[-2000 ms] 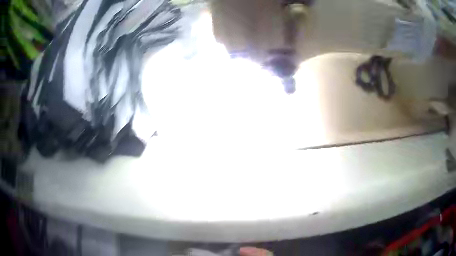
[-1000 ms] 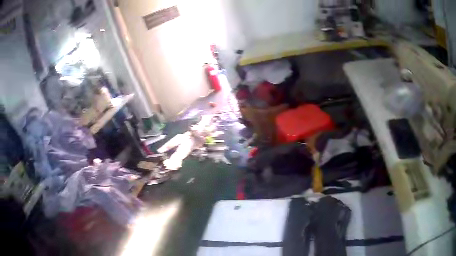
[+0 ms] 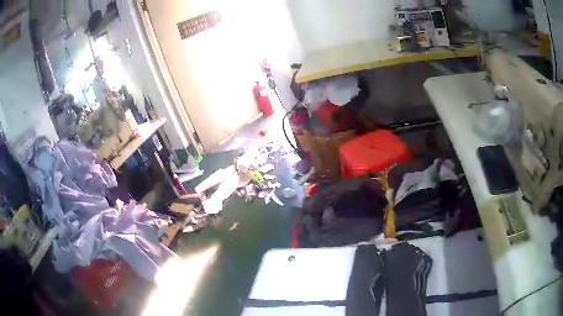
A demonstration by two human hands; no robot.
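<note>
No hand of mine is in the picture. Nearest in front of me, at the bottom, is a white board or table surface [image 3: 302, 268] with a dark band across it. Two dark grey strips of cloth [image 3: 400, 278] with pale edge lines lie side by side over it, cut off by the lower edge. Just beyond lies a heap of black-grey cloth [image 3: 342, 210], with a grey-white cloth [image 3: 426, 182] on the dark cloth to its right.
A red stool [image 3: 375, 152] stands behind the heap. At right is a long sewing table [image 3: 460, 111] with a black phone-like object [image 3: 497, 170]. Lilac-grey cloth [image 3: 117, 231] spills by the aisle at left. Scraps [image 3: 247, 179] litter the floor before a door.
The view has swung from the bright sewing machine and the striped cloth stack to the aisle and stool. Between one second ago and now it has only sharpened and barely shifted.
</note>
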